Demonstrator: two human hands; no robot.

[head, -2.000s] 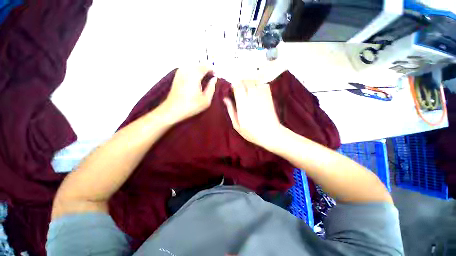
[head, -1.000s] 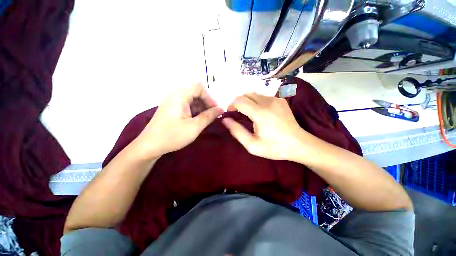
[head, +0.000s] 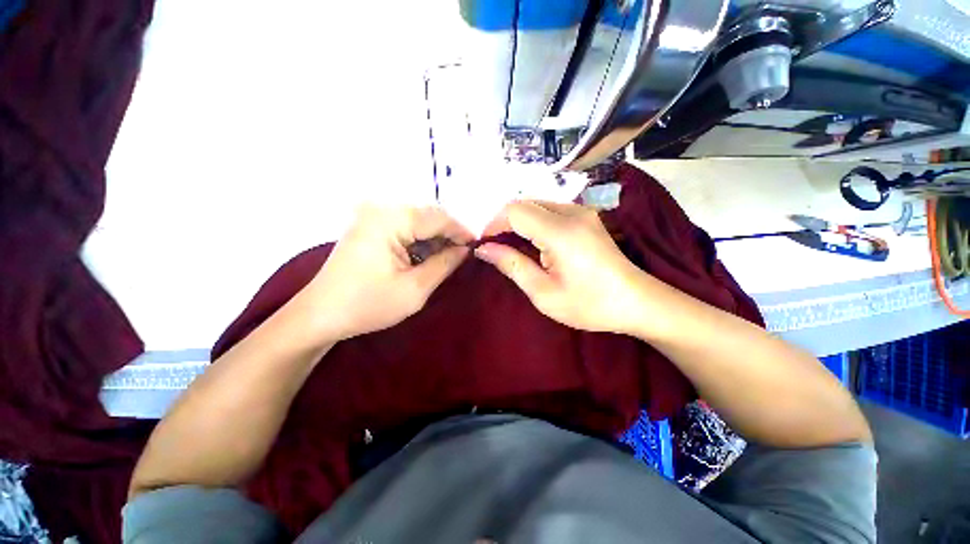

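Observation:
A maroon garment piece (head: 457,356) lies over the table's front edge and my lap, with part of it reaching right, beside the needle area. My left hand (head: 388,266) pinches its edge between thumb and fingers. My right hand (head: 564,260) pinches the same edge just beside it, the fingertips of both hands nearly touching. The pinched fold is small and mostly hidden by the fingers. The sewing machine (head: 580,64) stands just beyond my hands, its needle area (head: 532,147) ahead of my right fingertips, with the cloth edge in front of it.
A larger maroon garment bundle (head: 64,213) hangs over the table's left edge. Snips (head: 851,240) and black-ringed scissors (head: 867,188) lie at right. A measuring tape (head: 872,308) runs along the front edge. Blue baskets (head: 915,377) stand below at right.
Since two seconds ago the view has shifted and the machine shows larger. Both hands have come together at the cloth edge. Over the last second the fingertips have closed in slightly.

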